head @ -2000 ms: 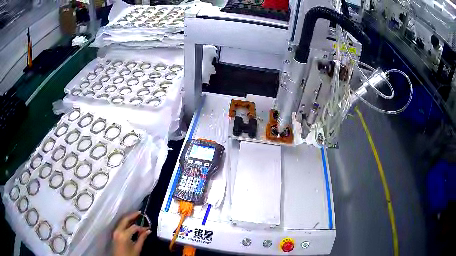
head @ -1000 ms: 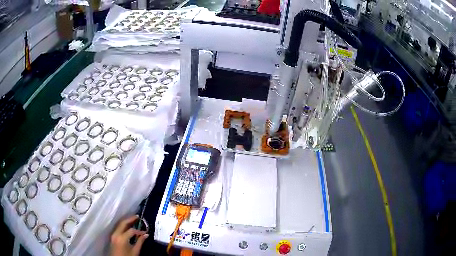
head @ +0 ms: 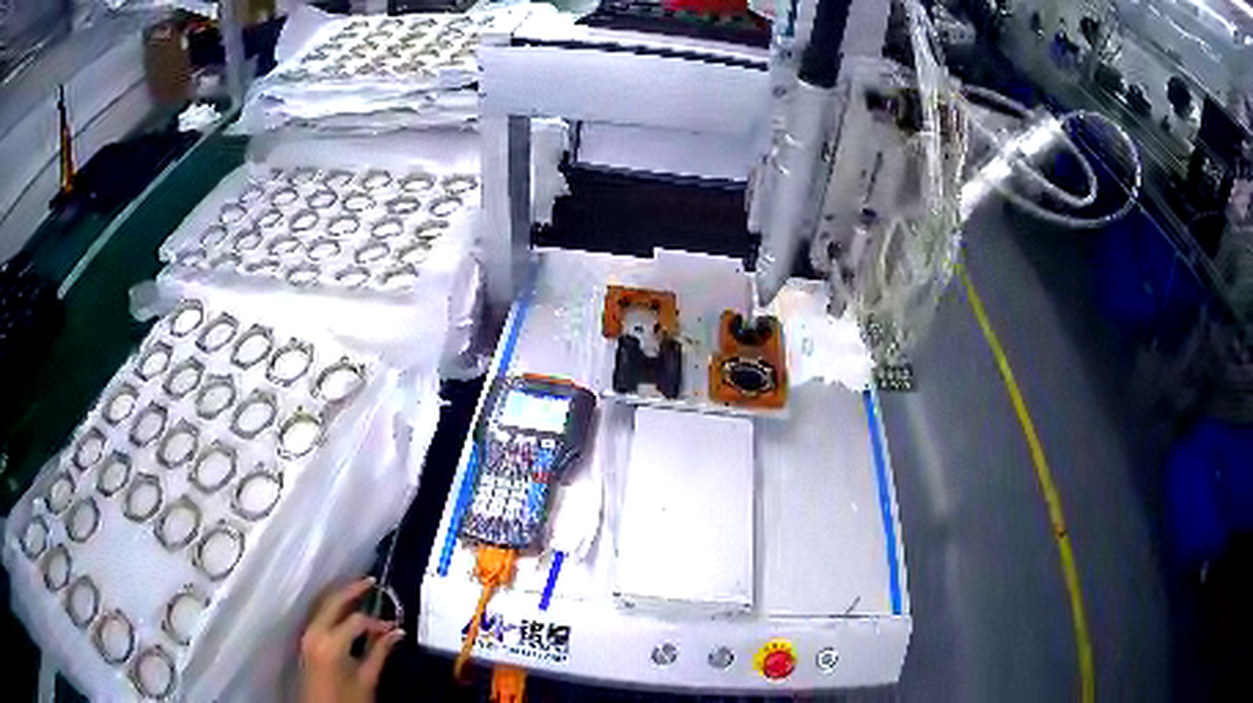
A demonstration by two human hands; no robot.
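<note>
My left hand is at the bottom edge, left of the machine's front panel, cut off by the frame. Its thumb and finger pinch a thin ring part. My right hand is out of the picture. The left orange fixture has black clamp blocks in front of it. The right orange fixture shows a dark round opening with a ring outline. The silver machine head stands behind and above the right fixture.
A foam parts tray with rows of rings lies left, with more trays behind. A teach pendant lies on the machine bed beside a white cover plate. The red emergency stop is on the front panel. Clear tubes loop upper right.
The machine head has lifted and moved back off the right fixture, which now shows fully. My left hand still holds the ring in nearly the same place. The view has shifted slightly.
</note>
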